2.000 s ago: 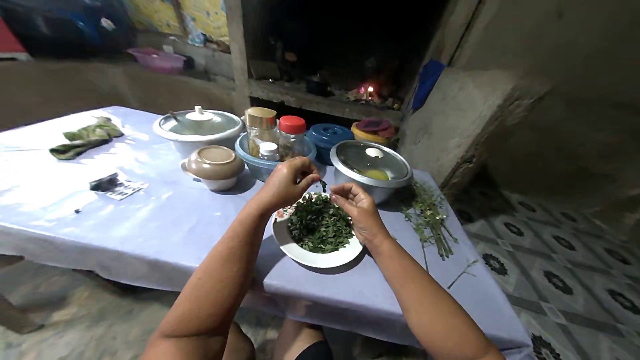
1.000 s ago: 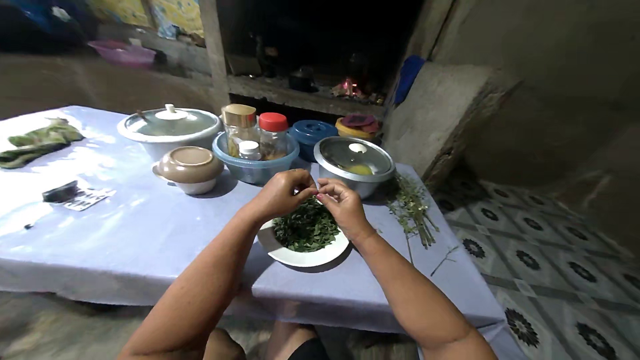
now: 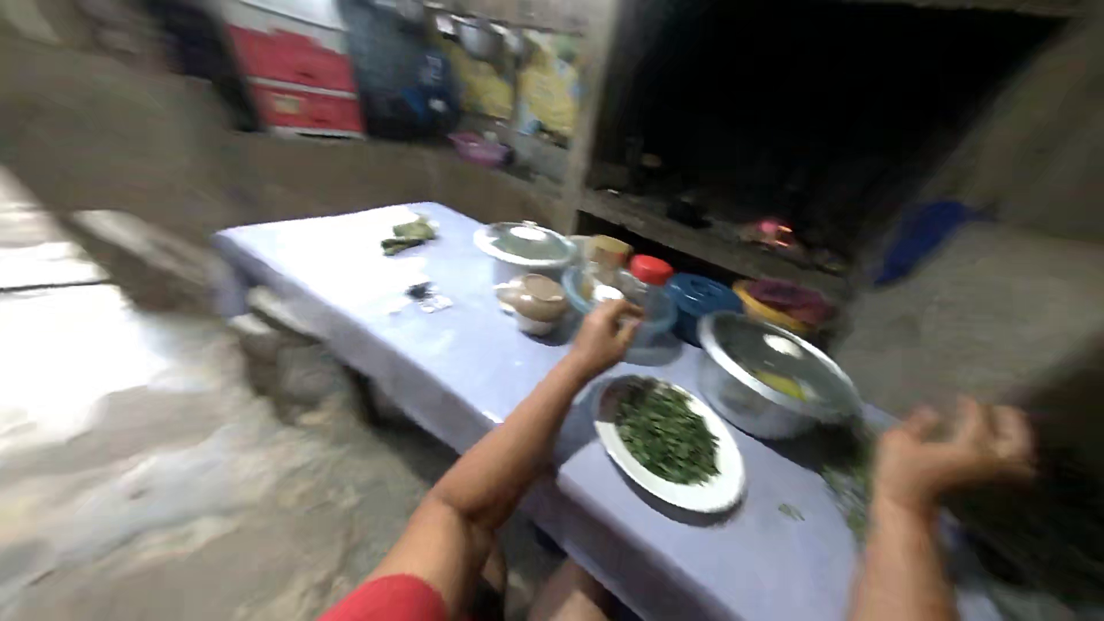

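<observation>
A white plate [image 3: 733,466] heaped with picked green leaves [image 3: 668,431] lies near the table's front edge. My left hand [image 3: 611,332] is raised above and left of the plate, its fingers bent with the tips close together; whether it holds anything cannot be told. My right hand [image 3: 953,453] is up at the right, blurred, fingers curled, above the leafy stems [image 3: 849,492] at the table's right side; nothing is clearly seen in it. A few loose leaf bits [image 3: 791,512] lie right of the plate.
Behind the plate stand a glass-lidded pot [image 3: 776,371], a brown lidded bowl [image 3: 539,302], a red-capped jar [image 3: 651,272], a blue lidded container [image 3: 703,297] and another lidded pot [image 3: 526,246]. A green cloth [image 3: 410,235] lies farther back. A fire [image 3: 774,231] glows in the hearth.
My hands were together over the plate; now they are far apart, the right one out to the right, the left one beyond the plate's left side. The view has swung to the left.
</observation>
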